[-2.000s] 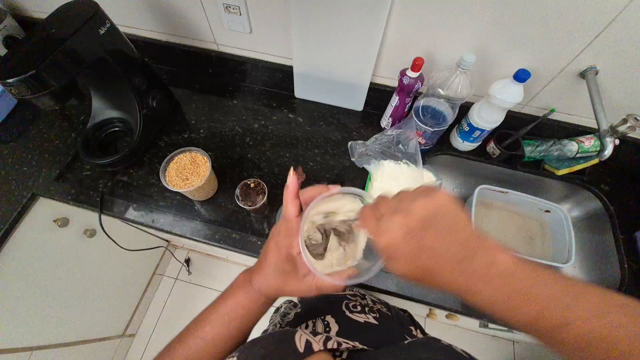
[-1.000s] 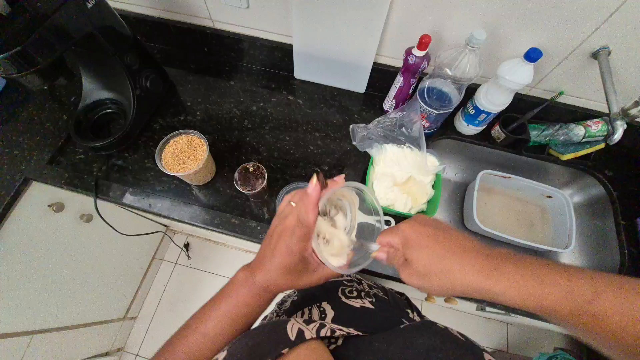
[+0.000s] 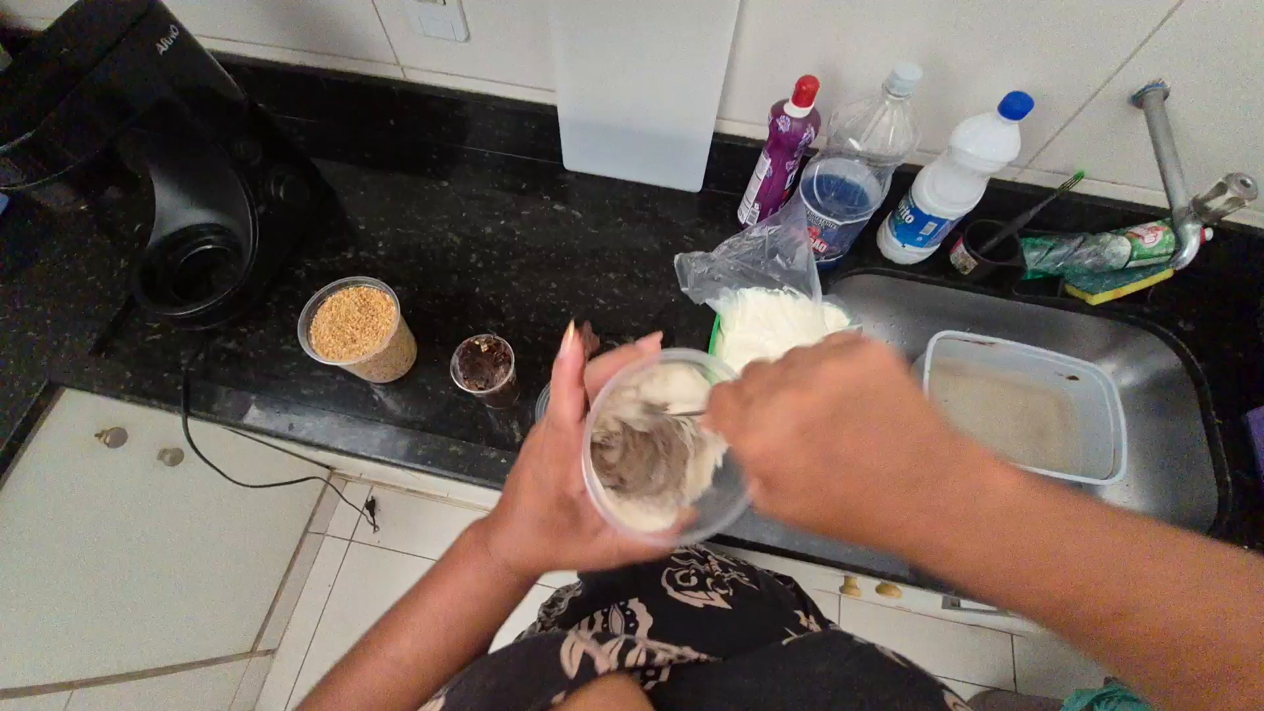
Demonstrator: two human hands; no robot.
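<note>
My left hand (image 3: 558, 464) holds a clear plastic cup (image 3: 726, 504), its mouth tilted toward me. Inside lies a thick cream-coloured mixture (image 3: 647, 459) with a grey-brown swirl. My right hand (image 3: 829, 434), a little blurred, grips a metal utensil (image 3: 676, 410) that reaches into the cup; its working end is hidden in the mixture. Behind my right hand, a green container of white cream (image 3: 770, 326) is partly covered, with a clear plastic bag (image 3: 750, 262) at its back. To the left stand a small cup of dark brown food (image 3: 486, 365) and a larger cup of chopped tan bits (image 3: 355, 326).
A black coffee machine (image 3: 197, 197) stands at the left, its cord (image 3: 257, 482) hanging over the counter edge. Several bottles, including a purple one with a red cap (image 3: 780, 153), line the back. A plastic tub of cloudy liquid (image 3: 1027, 405) sits in the steel sink (image 3: 1175, 425) beneath the faucet (image 3: 1170, 158).
The cup, tipped more sideways a second ago, now shows more of its inside. My right hand has moved up, covering part of the green container that showed more fully before.
</note>
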